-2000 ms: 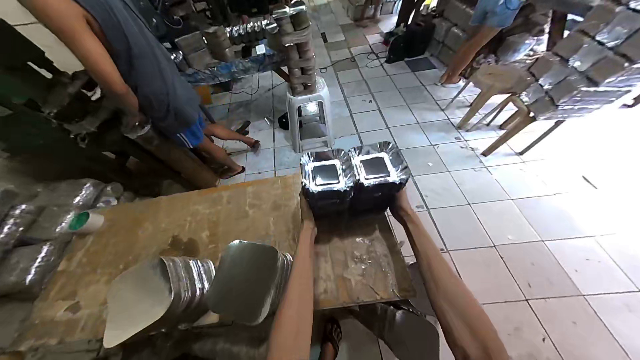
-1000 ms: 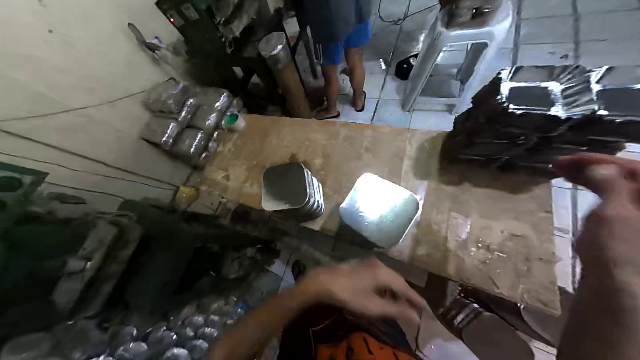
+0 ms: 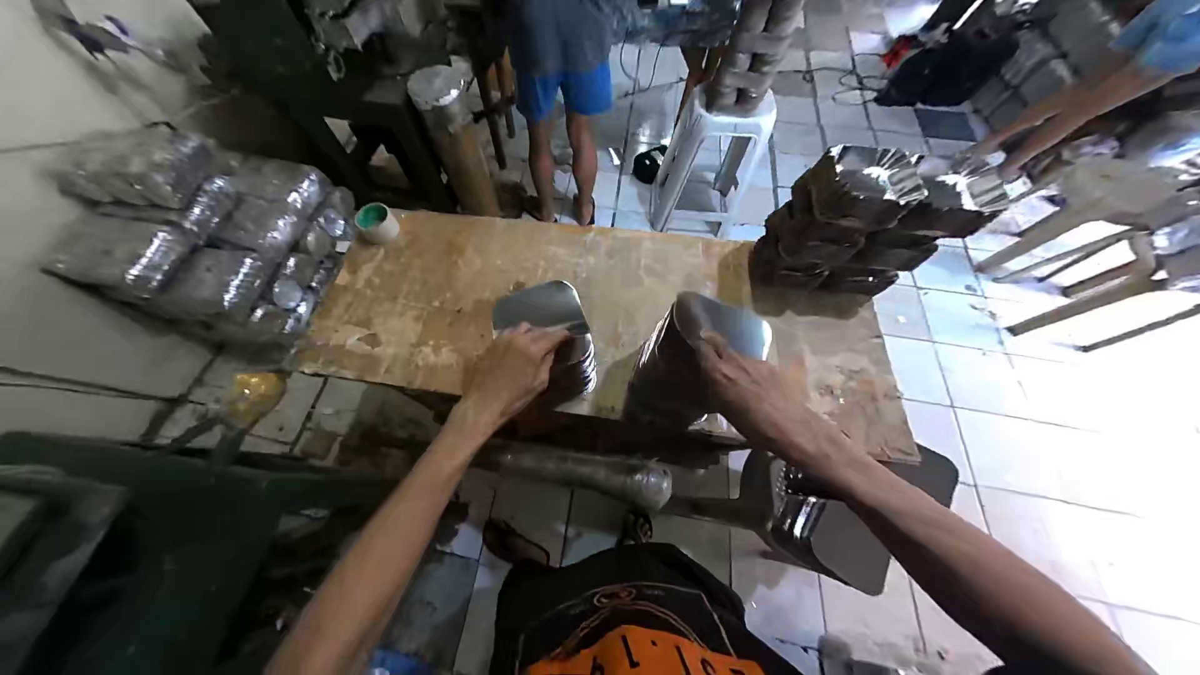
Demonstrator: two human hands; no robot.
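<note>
My left hand (image 3: 514,367) rests on the near edge of a stack of rounded-square metal sheets (image 3: 542,305), its fingers at the top sheet. My right hand (image 3: 750,380) touches the near side of a second, taller stack of such sheets (image 3: 736,326), thumb and fingers at its top. Whether either hand grips a sheet cannot be told. Both stacks stand on a worn wooden table (image 3: 450,272). Stacked fluted metal trays (image 3: 867,178) stand at the table's far right corner, touched by neither hand.
Plastic-wrapped bundles (image 3: 225,225) lie left of the table. A tape roll (image 3: 377,223) sits at its far left corner. A white plastic stool (image 3: 717,141) and a person (image 3: 562,84) are beyond it. More metal sheets (image 3: 848,544) lie below the near right edge.
Two seconds ago both hands held the fluted trays at the right; they have since let go. Both hands have come to the two sheet stacks. The view has shifted.
</note>
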